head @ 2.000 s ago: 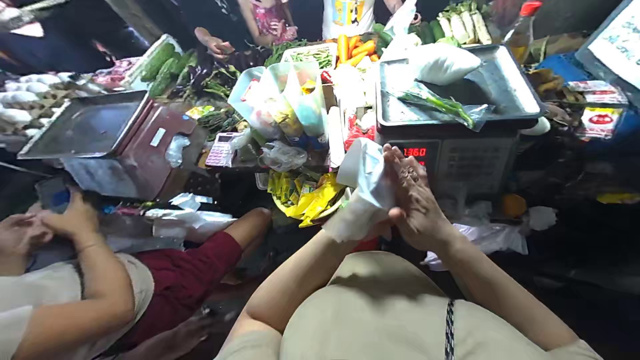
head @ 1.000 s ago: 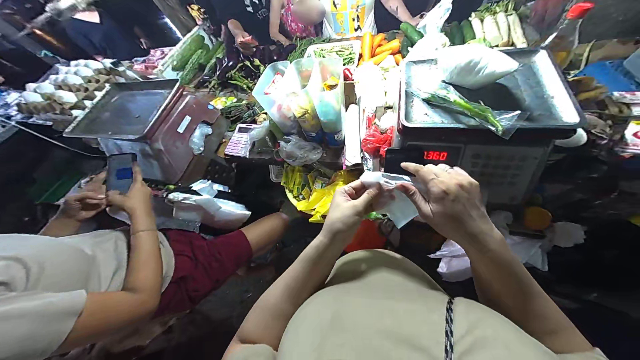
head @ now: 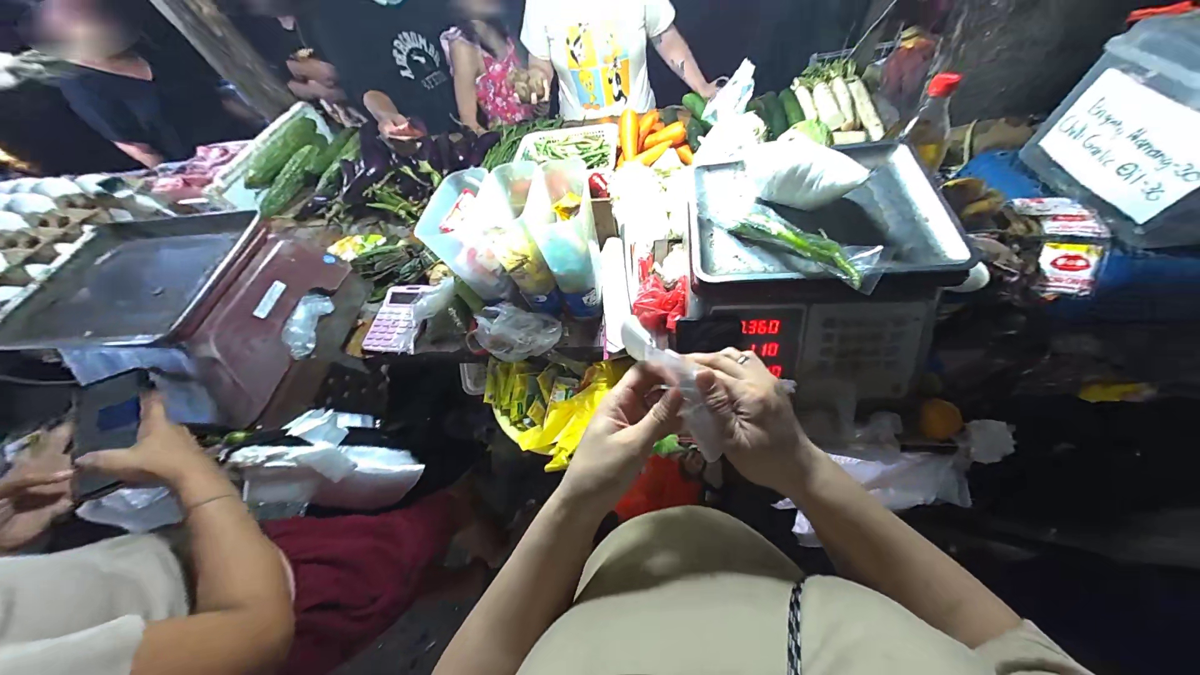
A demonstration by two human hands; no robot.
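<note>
A small white plastic bag (head: 689,394) is between my two hands, in front of the digital weighing scale (head: 844,347). My left hand (head: 623,422) pinches its left side with thumb and fingers. My right hand (head: 755,412), with a ring on one finger, grips its right side. On the scale's metal tray (head: 900,230) lie a filled white plastic bag (head: 811,169) and green vegetables in clear plastic (head: 797,239). The scale's red display (head: 759,347) is lit just beyond my right hand, which partly hides it.
Left of the scale stand plastic containers (head: 511,230), carrots (head: 647,136) and a calculator (head: 396,319). Yellow packets (head: 562,403) hang below the table edge. A second scale (head: 131,272) is at left, near a seated person holding a phone (head: 108,422). Several people stand across the stall.
The white bag was spread around my left hand at first; now both hands' fingers hold it bunched between them. The neighbouring person's phone has been raised from its first position.
</note>
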